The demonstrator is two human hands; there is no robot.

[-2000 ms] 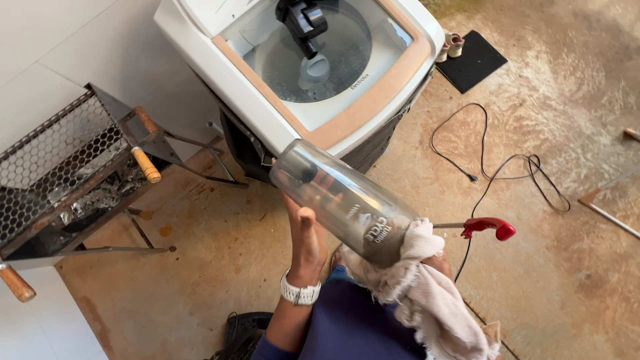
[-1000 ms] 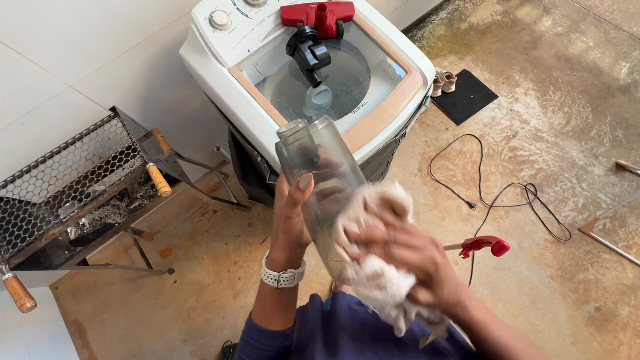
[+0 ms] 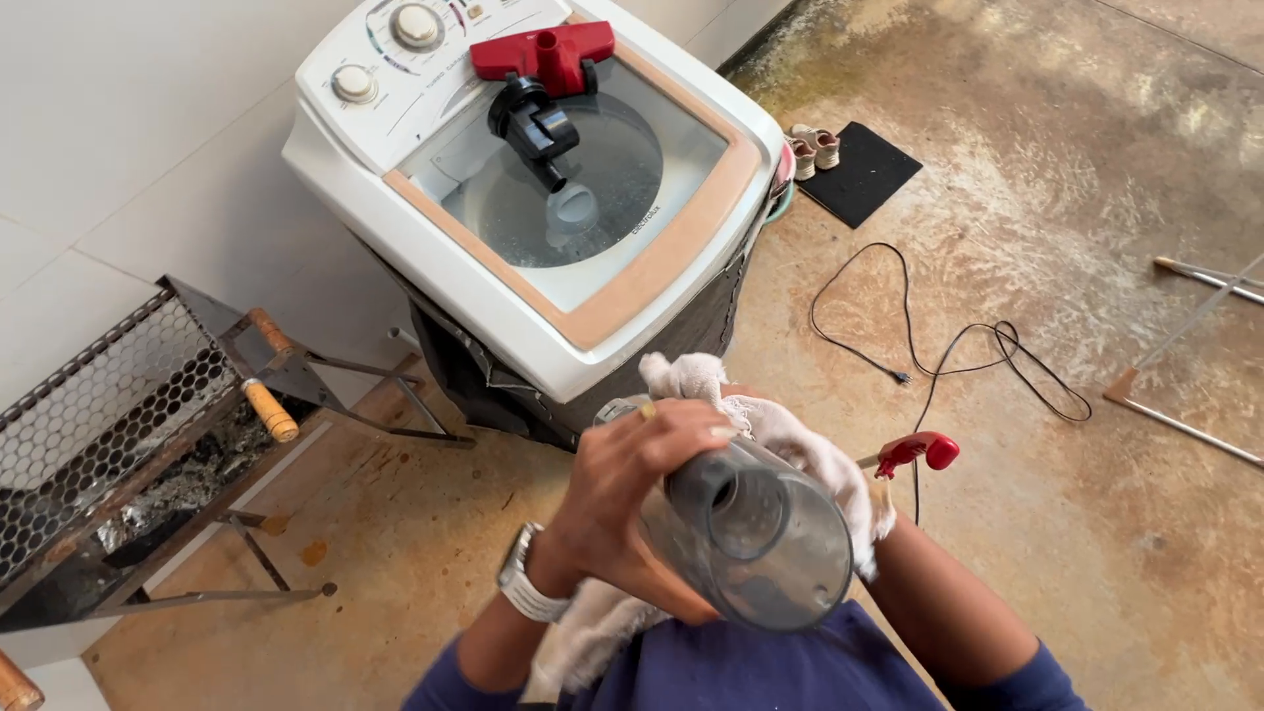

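A clear, smoky plastic vacuum cleaner canister [image 3: 780,563] is tilted in front of my body, its wide open end toward me. My left hand [image 3: 642,494], with a white watch on the wrist, grips its side. A pale cloth [image 3: 790,444] wraps the canister's far right side. Under this cloth is my right hand [image 3: 746,392], mostly hidden, holding the cloth against the canister. On the washing machine lid lie a red vacuum floor head [image 3: 545,57] and a black plastic vacuum part [image 3: 533,128].
The top-loading washing machine [image 3: 652,296] stands ahead. At left is a metal charcoal grill [image 3: 148,494] with wooden-handled grates. A red vacuum handle [image 3: 913,452], a black power cord [image 3: 909,326], a black mat [image 3: 861,176] with shoes and metal-tube frames [image 3: 1185,425] are at right.
The canister has been turned so its open end points toward me. My right hand with the cloth has moved from its near end to its far side.
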